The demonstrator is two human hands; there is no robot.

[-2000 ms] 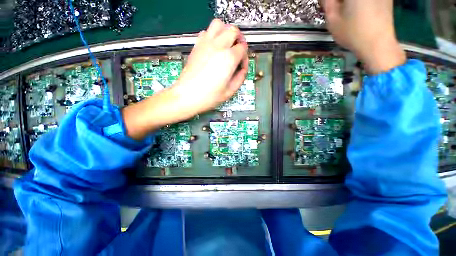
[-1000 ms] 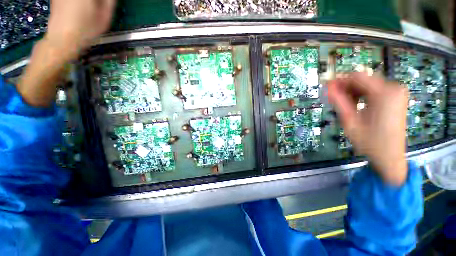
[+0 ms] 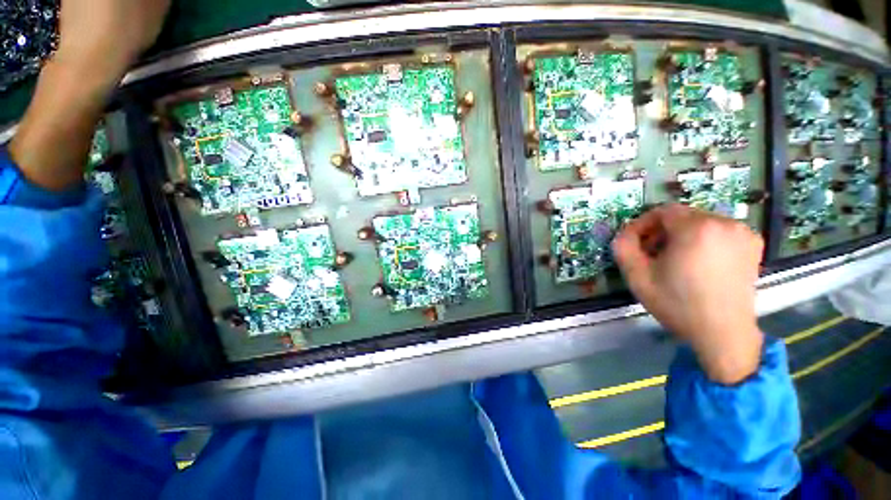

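Observation:
My right hand (image 3: pixel 692 278) is bare, with its fingers curled over the lower boards of the right-hand pallet, beside a green circuit board (image 3: pixel 596 229). Whether it pinches a small part cannot be seen. My left hand (image 3: pixel 112 34) is at the top left, cut off by the frame's edge, near the pile of dark parts (image 3: pixel 21 39). Its fingertips are out of the picture. The middle pallet (image 3: pixel 347 220) holds green boards, including one at its upper right (image 3: pixel 405 127), with small brown clips around them.
Pale conveyor rails run beyond (image 3: pixel 322 31) and in front of the pallets (image 3: pixel 410 356). Another pallet with boards (image 3: pixel 828 146) lies at the far right. A whitish translucent thing (image 3: pixel 865 291) is at the right edge. Yellow lines cross the floor (image 3: pixel 625 391).
The view has shifted, and the silvery pile has almost left it at the top. My right hand has moved down from the upper boards to the lower ones. My left hand has moved up and left.

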